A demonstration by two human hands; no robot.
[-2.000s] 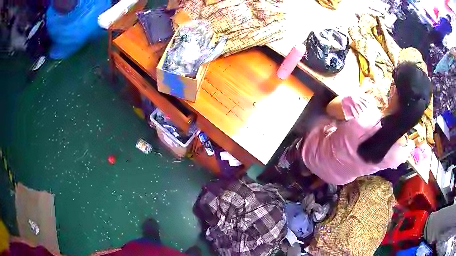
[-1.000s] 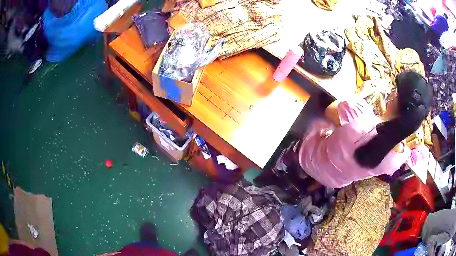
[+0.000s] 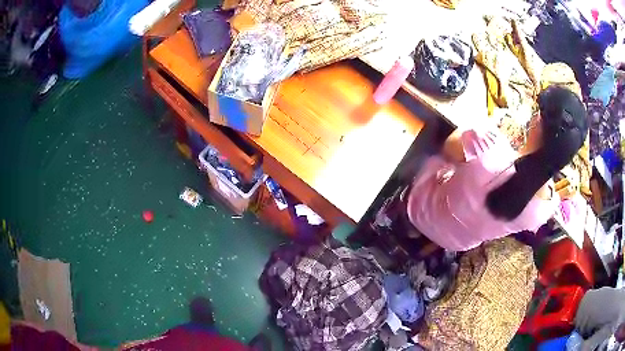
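Neither of my hands is in view; only maroon cloth of my shirt shows at the bottom edge. Nearest in front of me, a checked fabric bundle (image 3: 329, 295) lies on the green floor. A tan patterned fabric bundle (image 3: 483, 295) lies to its right, with small blue and grey cloths between them. Beyond them stands an orange-brown work table (image 3: 342, 137). On it are an open carton (image 3: 240, 110) with clear plastic in it, a dark folded piece (image 3: 207, 32), a pink cylinder (image 3: 393, 80) and tan patterned cloth (image 3: 308, 31).
A person in a pink top (image 3: 473, 199) sits at the table's right side. A black plastic bag (image 3: 442, 65) lies beyond the pink cylinder. A pale bin (image 3: 229, 185) stands under the table. Red crates (image 3: 558, 305) are at lower right. Flat cardboard (image 3: 46, 291) lies at lower left.
The view has shifted slightly. The seated person's head and arm have moved a little. The blue-clothed person at the upper left has also shifted slightly.
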